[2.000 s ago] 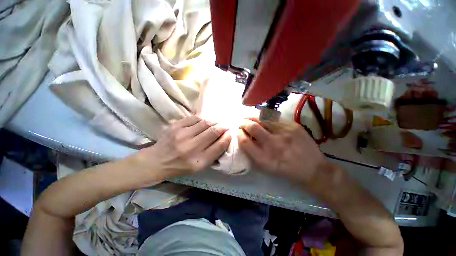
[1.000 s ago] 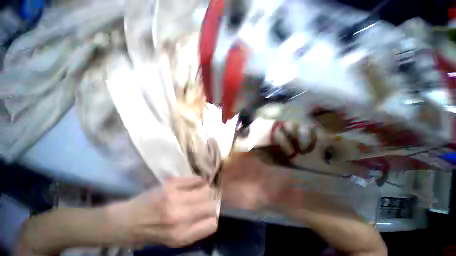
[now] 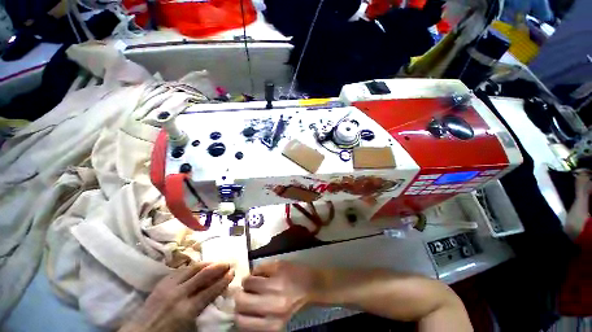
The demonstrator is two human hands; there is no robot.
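Note:
The beige garment piece point(image 3: 110, 240) lies in a large crumpled heap left of the sewing machine and runs to the needle area. The white sewing machine point(image 3: 259, 155) has red covers and a blue-lit panel. My left hand point(image 3: 185, 292) lies on the cloth with its fingers extended, in front of the needle area. My right hand point(image 3: 269, 295) is beside it with fingers curled, pinching the cloth at its right edge. The lamp glare whitens the cloth ahead of my fingers. The needle tip is hard to see. Red-handled scissors point(image 3: 311, 217) lie under the machine arm.
A white tray point(image 3: 500, 211) stands at the right. Orange cloth point(image 3: 201, 16) and dark cloth point(image 3: 344, 48) lie behind the machine. Another person's arm point(image 3: 579, 201) shows at the right edge. Threads run down from above to the machine.
The view has swung up and back, showing the whole machine. My left hand, closed on the cloth a second ago, now lies flatter on it. My right hand remains at the cloth.

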